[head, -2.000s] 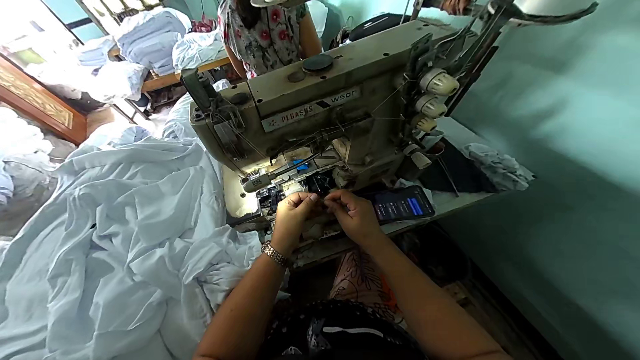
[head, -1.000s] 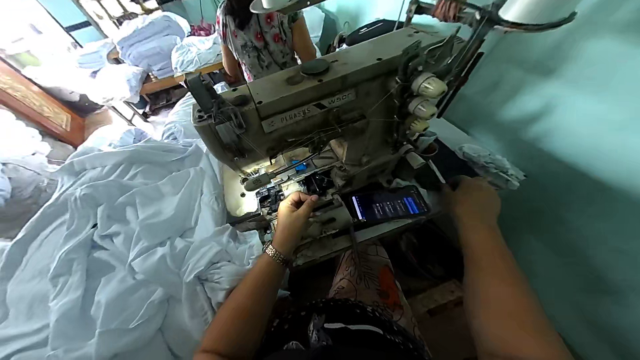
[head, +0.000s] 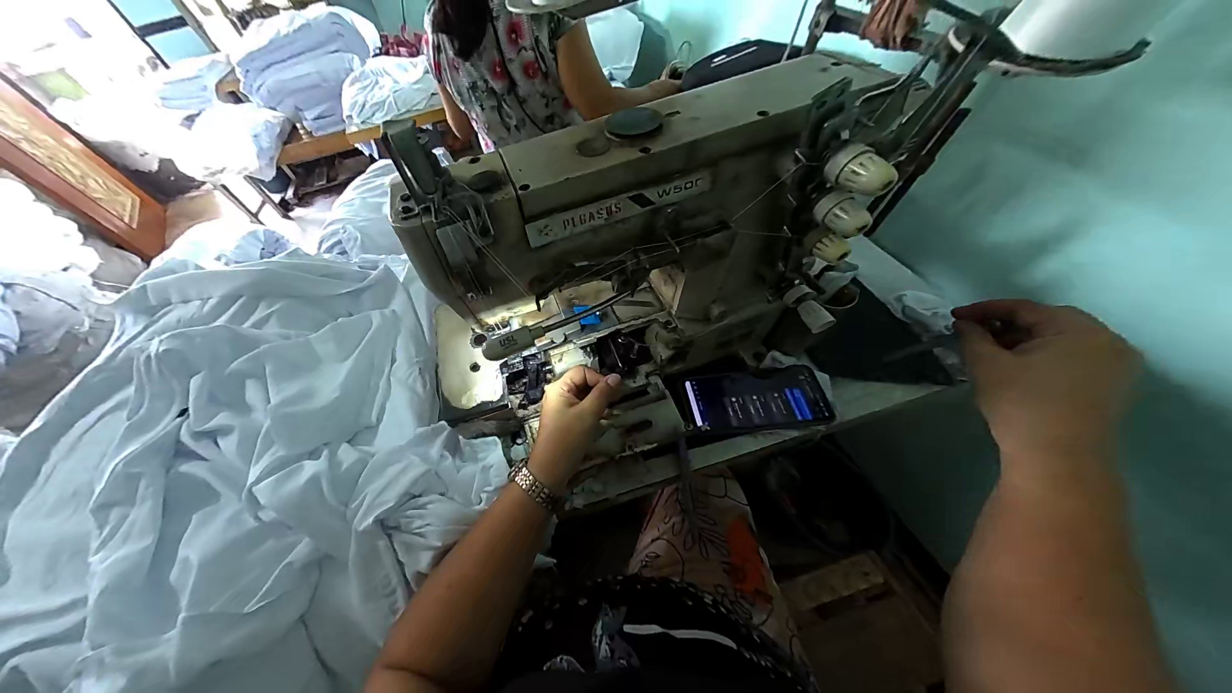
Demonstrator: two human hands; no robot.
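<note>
A Pegasus industrial sewing machine (head: 616, 207) stands before me, its lower looper area (head: 626, 356) uncovered and lit. My left hand (head: 576, 409), with a metal watch on the wrist, is at this area, thumb and forefinger pinched together; whether a thread is between them is too small to tell. My right hand (head: 1044, 361) is raised at the right edge of the table, fingers curled, with a thin blurred item that seems to be at its fingertips. A smartphone (head: 756, 399) with a lit screen lies on the table between the hands. Cream tension knobs (head: 859, 169) sit on the machine's right end.
White fabric (head: 221, 452) is heaped left of the machine. A dark cloth (head: 881, 332) and crumpled pale material (head: 924, 313) lie at the right table end, near the wall. Behind the machine sits a person in a floral top (head: 510, 72). A thread cone (head: 1088, 24) stands upper right.
My right hand has moved away from my left hand, first to the dark cloth, then farther right and up. The left hand stays at the machine. The phone's position has shifted a little to the left.
</note>
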